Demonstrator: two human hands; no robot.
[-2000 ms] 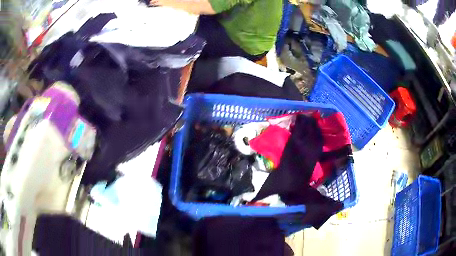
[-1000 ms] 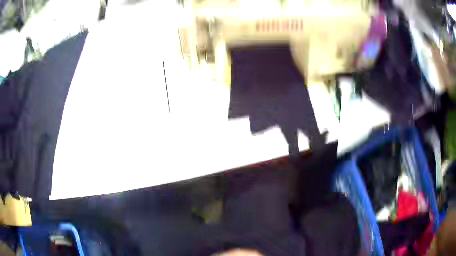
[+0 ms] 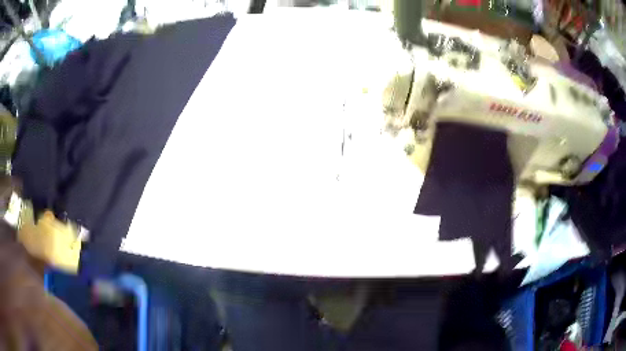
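Note:
The cream sewing machine (image 3: 549,127) stands at the right of the white table (image 3: 274,171). Dark cut pieces (image 3: 470,178) lie under its arm, their stepped lower edge reaching the table's front edge. A heap of dark cloth (image 3: 113,123) covers the table's left side. A blurred brown shape (image 3: 38,308) is cut off at the lower left; it may be my left hand or arm, but I cannot tell. My right hand is not in view.
A pale blue scrap (image 3: 559,243) and a thin green item (image 3: 541,219) lie right of the dark pieces. Blue crates stand below the table at right (image 3: 525,312) and left (image 3: 142,308). A yellowish block (image 3: 51,240) is beside the heap at left.
The view has swung from the crates at the right to the table, then further left. The machine now sits further right in view, and more of the dark heap shows.

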